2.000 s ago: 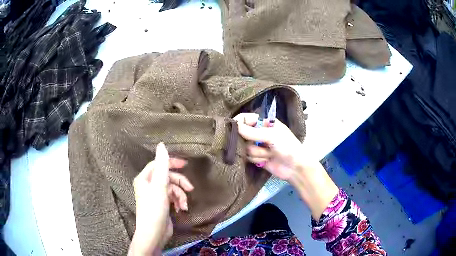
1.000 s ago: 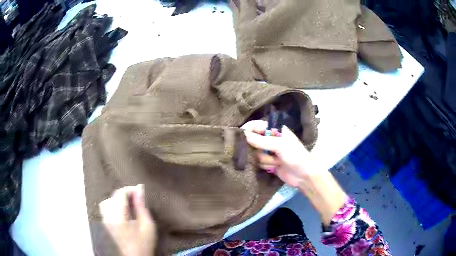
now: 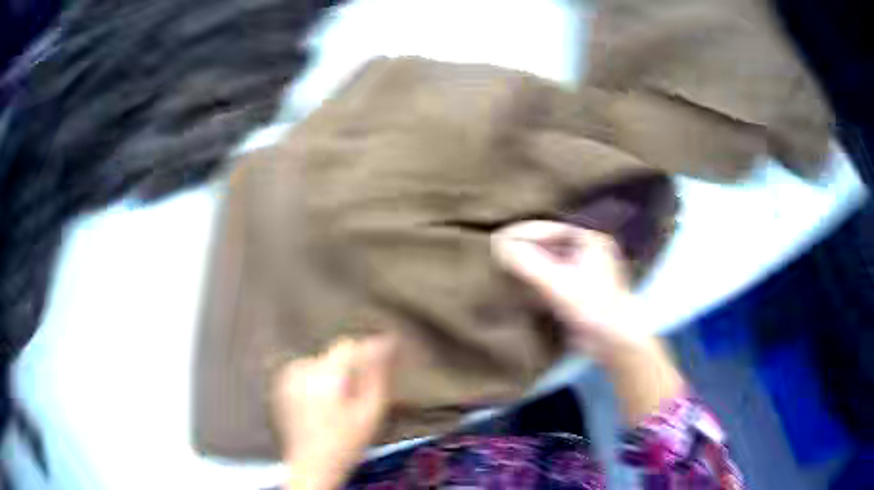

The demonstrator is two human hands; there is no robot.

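Note:
The brown shorts lie spread on the white table in front of me, blurred by motion. Their waist opening shows dark lining at the right. My right hand is closed on the cloth beside this opening, with fingertips pinched together. The snips cannot be made out in it now. My left hand is over the lower left part of the shorts, with its fingers curled. Blur hides whether it grips the cloth.
More brown shorts lie at the upper right of the white table. Dark garments are heaped at the upper left. Blue material and dark cloth are beyond the table's right edge.
The view has shifted, so the table's things sit further right. The shorts' folds have changed and their left side is drawn in. The snips, visible before in my right hand, no longer show.

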